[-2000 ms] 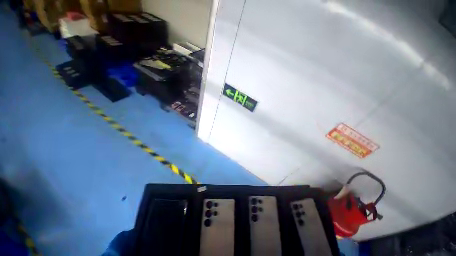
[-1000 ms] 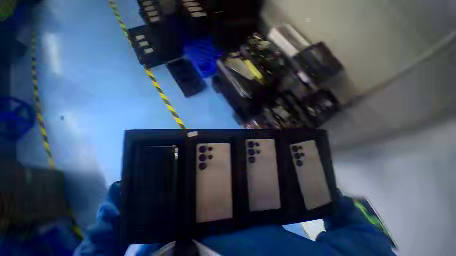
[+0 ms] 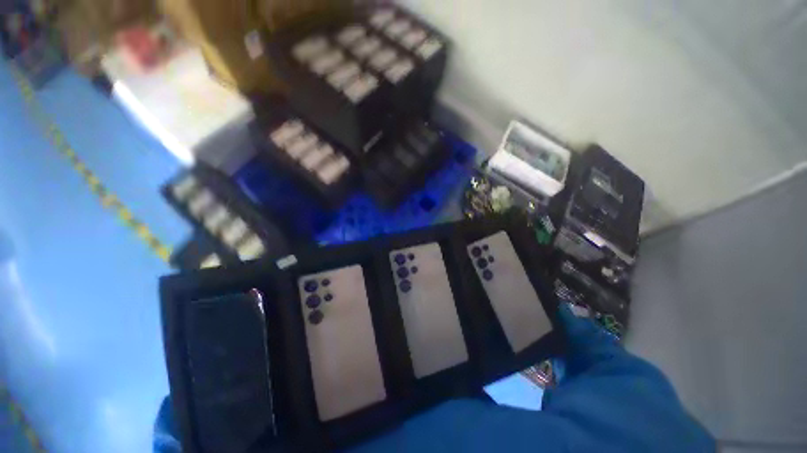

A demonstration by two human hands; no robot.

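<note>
A black phone tray (image 3: 288, 354) is held in front of me, tilted with its left end lower. Three pale phones or back covers lie rear side up, at the middle left (image 3: 343, 345), middle right (image 3: 428, 310) and right (image 3: 511, 292). A dark glossy phone (image 3: 228, 367) lies in the left pocket. My right hand (image 3: 577, 341), in blue, holds the tray's right end; its fingers are hidden. My left hand (image 3: 164, 429) shows only as a bit of blue at the lower left edge, mostly hidden behind the tray.
Filled tray stacks (image 3: 363, 66) stand ahead on a blue pallet (image 3: 354, 217). Another tray with pale items (image 3: 217, 217) is at their left. A white box (image 3: 531, 159) and dark bins (image 3: 602, 203) stand by the wall. Yellow-black tape (image 3: 97, 186) crosses the blue floor.
The view has turned from the white wall to the stacks, which now appear nearer. The held tray has tilted, its left end lower; the same phones remain in it.
</note>
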